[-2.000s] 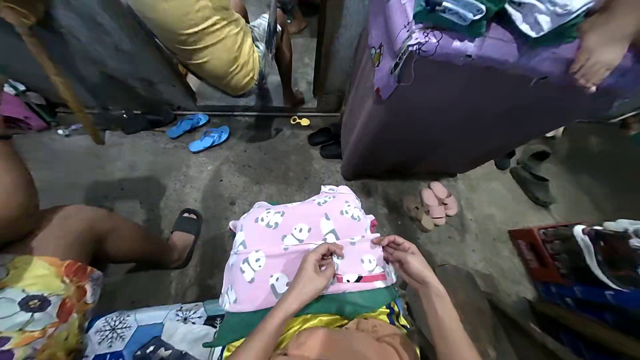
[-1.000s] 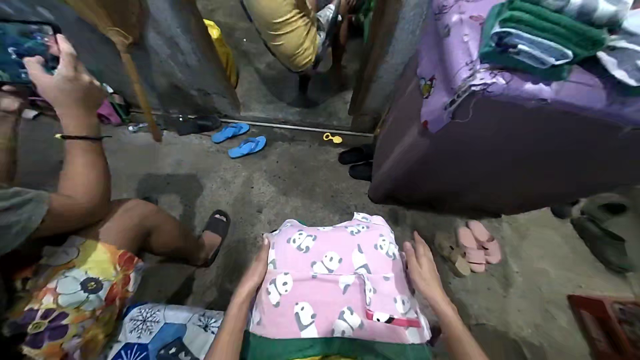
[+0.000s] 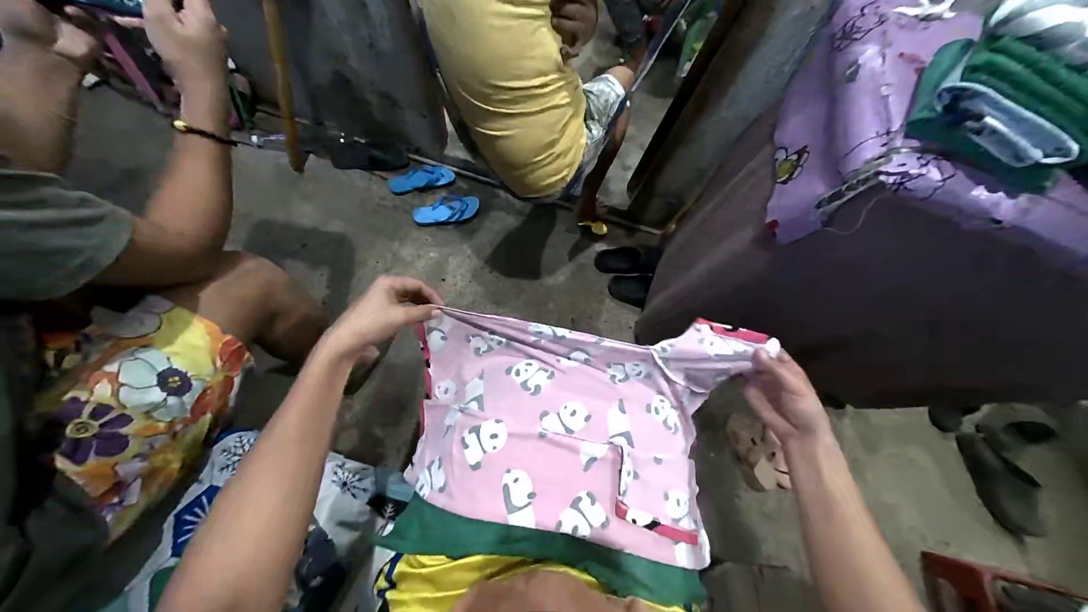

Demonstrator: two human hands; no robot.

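A pink panda-print garment point(image 3: 544, 416) with a pocket and red trim lies over my lap, its upper part lifted and stretched between my hands. My left hand point(image 3: 387, 314) pinches its upper left corner between thumb and fingers. At the upper right, my right hand point(image 3: 784, 387) grips the end of a short sleeve that has red edging. Under the garment's lower edge are a green cloth point(image 3: 510, 535) and yellow fabric point(image 3: 425, 578).
Close on my left sits a person point(image 3: 68, 229) holding a phone, beside floral fabric point(image 3: 149, 399). Another person in yellow point(image 3: 510, 93) is ahead. Folded green cloths point(image 3: 1003, 102) top a purple-covered surface point(image 3: 850, 110) at right. Blue flip-flops point(image 3: 446, 210) and dark shoes point(image 3: 631, 287) lie on the floor.
One second ago my hands lay along the sides of the garment; now they hold its upper corners raised, and a sleeve is spread out to the right. The person in yellow has shifted.
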